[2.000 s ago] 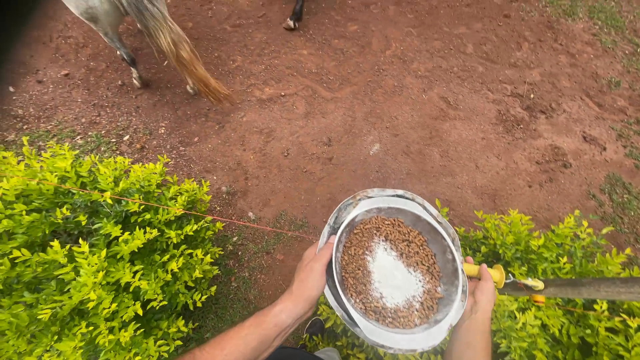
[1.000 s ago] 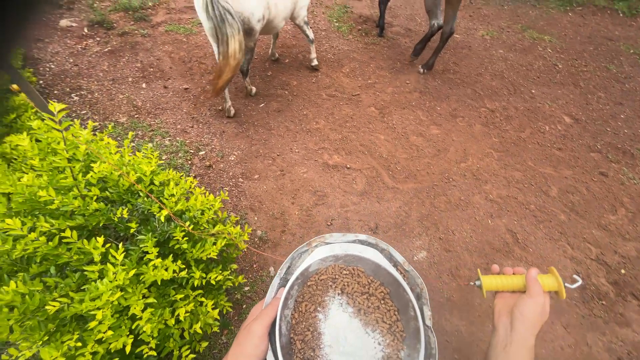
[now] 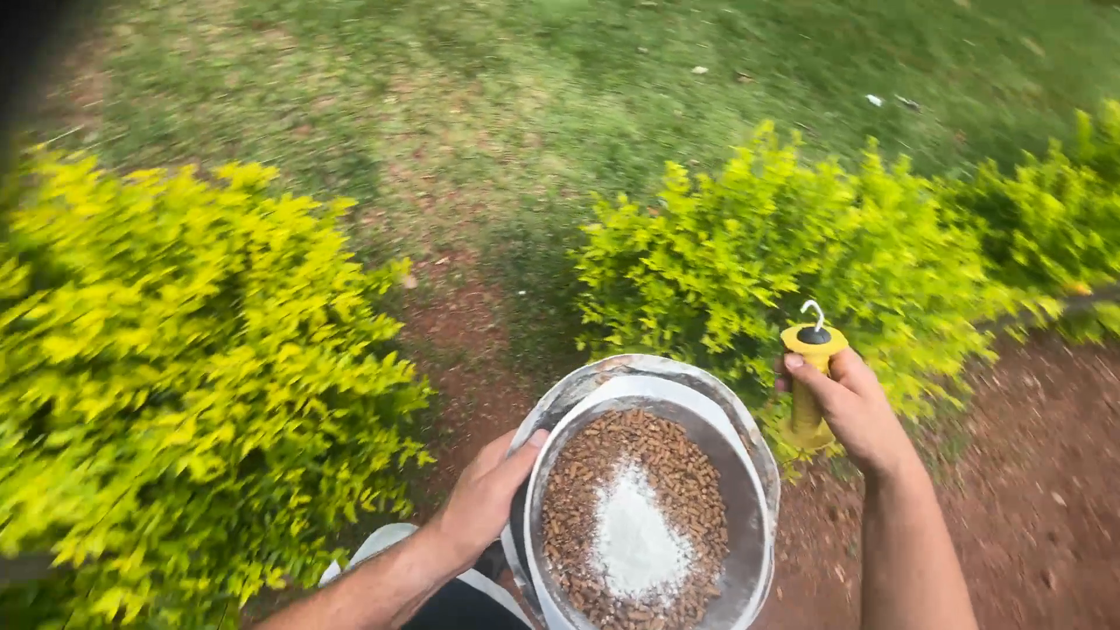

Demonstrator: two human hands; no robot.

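Note:
My left hand (image 3: 494, 494) grips the left rim of a stacked pair of round metal bowls (image 3: 752, 560) at the bottom centre. Inside the upper bowl lie brown feed pellets (image 3: 691, 490) with a heap of white powder (image 3: 637, 538) on top. To the right of the bowls, my right hand (image 3: 844, 398) is closed around a yellow electric-fence gate handle (image 3: 807, 385). The handle stands nearly upright, with its metal hook (image 3: 814, 313) pointing up from a black collar. Its lower end is blurred against the leaves.
A yellow-green hedge (image 3: 192, 376) fills the left side, and another hedge (image 3: 787, 254) stands at the right. Between them a strip of reddish soil (image 3: 455, 350) leads to grass (image 3: 525, 96). More bare soil (image 3: 1032, 455) lies at lower right.
The view has swung from the horses and red ground to the hedge gap and grass. My right hand, two seconds ago at the bowls' right side, is now apart from them, holding the handle hook-up.

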